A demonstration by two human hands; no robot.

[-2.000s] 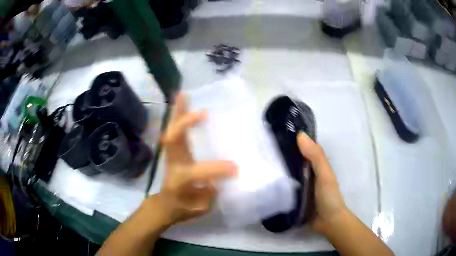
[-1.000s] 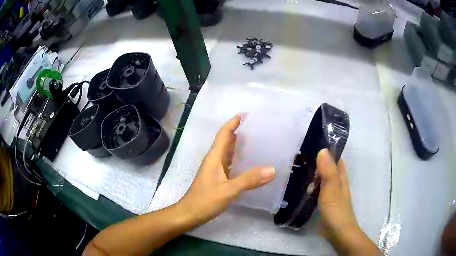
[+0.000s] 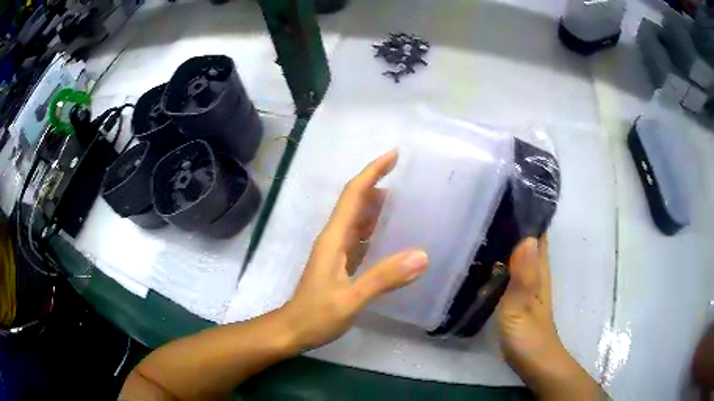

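Note:
A translucent tank (image 3: 450, 211) lies on its side on the white sheet in front of me, its right edge against a black base (image 3: 489, 270). Clear shiny film covers the base's far end and runs over the tank's upper edge. My right hand (image 3: 532, 313) holds the base from the right, thumb on its side. My left hand (image 3: 344, 266) is at the tank's left side, thumb and fingers spread around it; whether its palm presses the tank cannot be told.
Black round-cornered housings (image 3: 185, 180) cluster at left beside a green post (image 3: 297, 59). Small dark parts (image 3: 402, 55) lie at the back. Translucent units with black bases stand at right (image 3: 660, 176) and back right (image 3: 591, 27), near grey boxes (image 3: 677, 59). A black box with cables (image 3: 90, 176) is far left.
The tank, seen a second ago beside the base's open side, is now closer against it. Film now shows over both. The whole view has shifted slightly.

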